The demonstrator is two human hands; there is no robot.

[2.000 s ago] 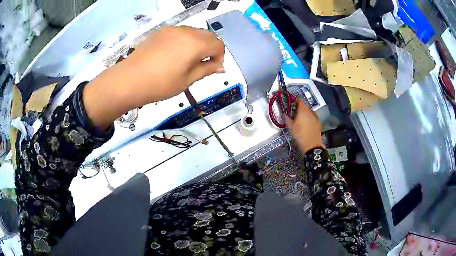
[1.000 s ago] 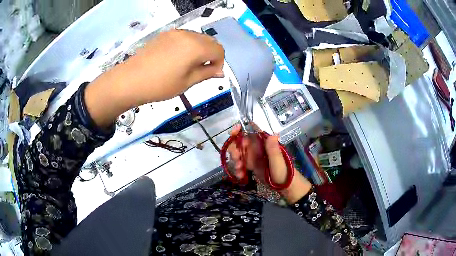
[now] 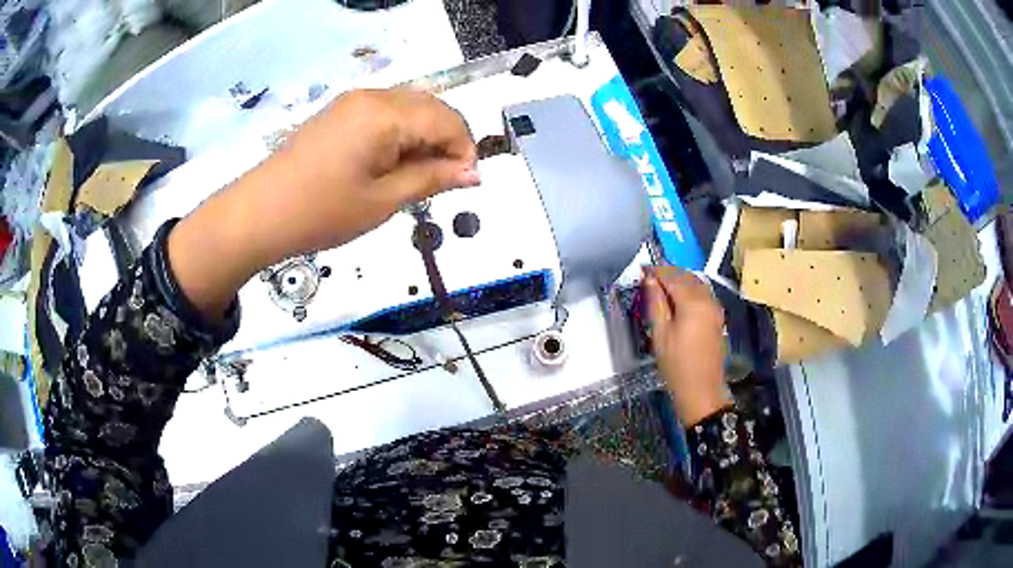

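Observation:
My left hand [image 3: 372,161] is raised over the white sewing machine [image 3: 582,205], with thumb and fingertips pinched together. I see nothing between them, and any thin thread is too fine to tell. My right hand [image 3: 691,338] is at the machine's right end, fingers bent and blurred. A bit of red and dark shows beside its fingers, but the scissors cannot be made out clearly. A small white thread cone [image 3: 549,348] stands on the table just in front of the machine head.
Dark-framed eyeglasses [image 3: 383,352] lie on the table [image 3: 333,394]. A dark strip [image 3: 478,366] crosses the machine bed and table. Tan perforated pieces [image 3: 816,291] with white and dark pieces are piled at the right, above a grey-white side surface [image 3: 889,411]. More tan pieces [image 3: 113,186] lie at the left.
The red-handled scissors, held up in my right hand a second ago, are no longer clearly visible. My right hand has moved right, to the machine's end. My left hand stays raised and pinched.

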